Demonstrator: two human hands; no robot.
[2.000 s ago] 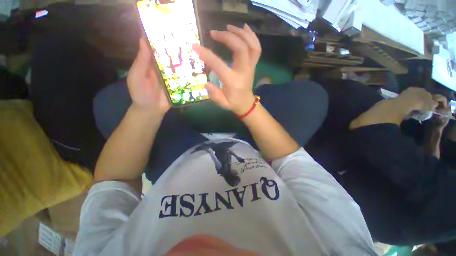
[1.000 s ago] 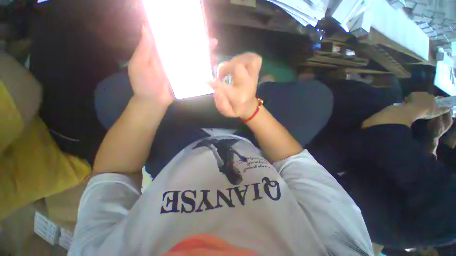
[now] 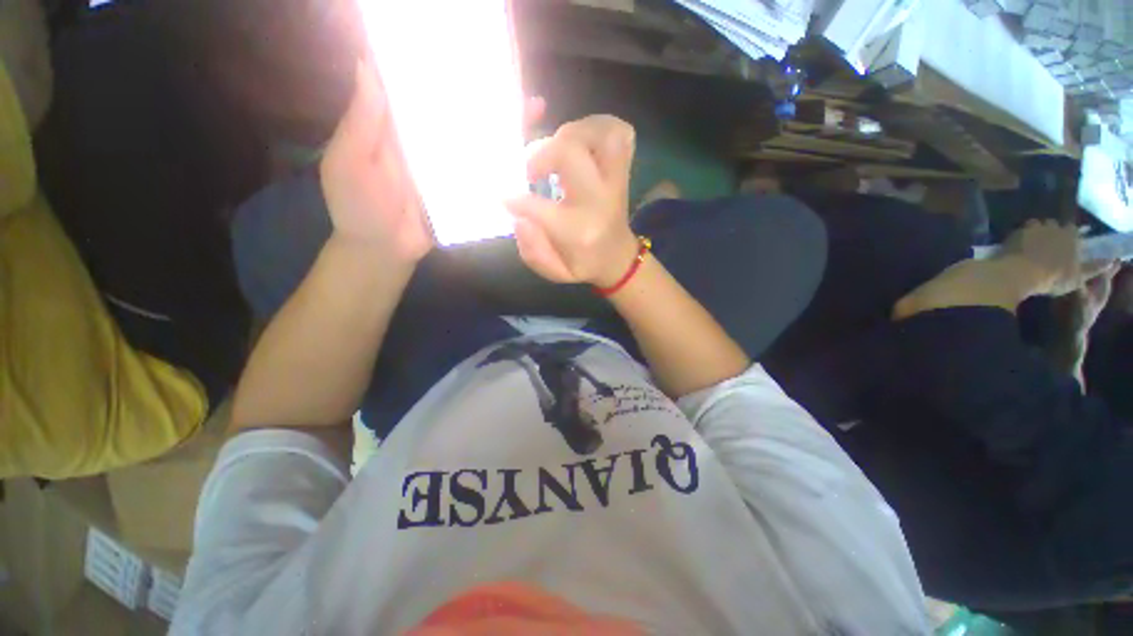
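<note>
A smartphone [image 3: 457, 124] with an overexposed white screen is held upright above my lap, its top cut off by the picture's upper edge. My left hand [image 3: 370, 180] grips it along its left side, with fingertips showing past the right edge. My right hand [image 3: 578, 199], with a red bracelet at the wrist, is at the phone's lower right corner, fingers curled and close to the screen. A small pale, shiny thing [image 3: 547, 188] shows at the right fingers; I cannot tell what it is or whether it is held.
White cartons [image 3: 982, 75] lie on a table at the upper right, over wooden pallets [image 3: 845, 137]. A person in dark clothing [image 3: 969, 410] sits at the right, hands on a pale item. A yellow garment [image 3: 87, 360] is at the left, above brown cardboard boxes [image 3: 155, 497]. A green surface [image 3: 683, 162] shows beyond my knees.
The phone's screen has turned from a coloured picture to pure white. My right hand has curled from spread fingers and stays by the phone's lower corner. The yellow garment has shifted.
</note>
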